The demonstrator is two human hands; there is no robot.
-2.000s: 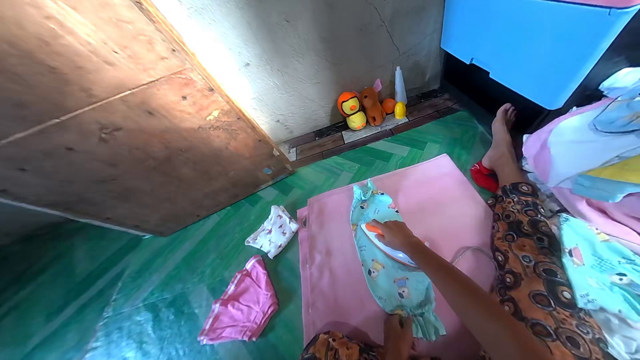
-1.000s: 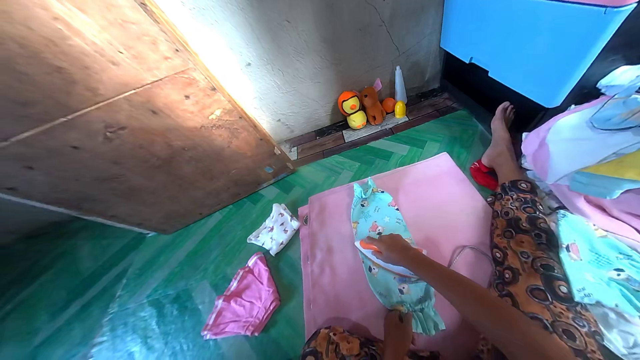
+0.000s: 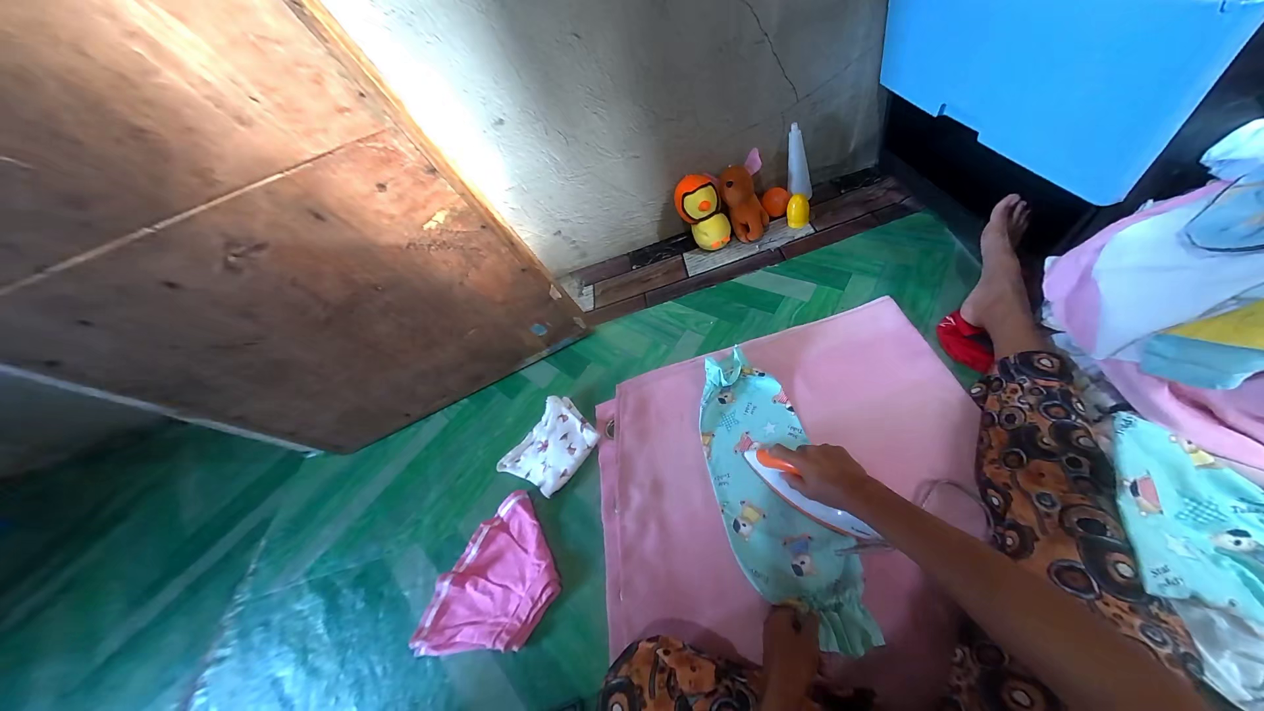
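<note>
My right hand (image 3: 828,476) grips the orange handle of a white clothes iron (image 3: 815,506), whose soleplate lies on a mint green printed garment (image 3: 746,494). The garment is spread lengthwise on a folded pink cloth (image 3: 662,513) on the floor, with ruffled or gathered fabric at both ends. My left hand (image 3: 790,632) is at the garment's near end, by the gathered edge; its fingers are partly hidden, and whether they pinch the fabric I cannot tell. A thin cord loops on the pink cloth beside my right forearm.
Pink underwear (image 3: 494,583) and a folded white printed cloth (image 3: 551,446) lie on the green floor at left. Plush toys (image 3: 743,202) and a white bottle (image 3: 798,163) stand by the wall. A clothes pile (image 3: 1165,286) is at right, past my outstretched leg. A wooden panel (image 3: 247,227) stands at upper left.
The iron in my right hand has slid over the mint garment, first a little toward its near end, then back up slightly. My left hand stays near the gathered end.
</note>
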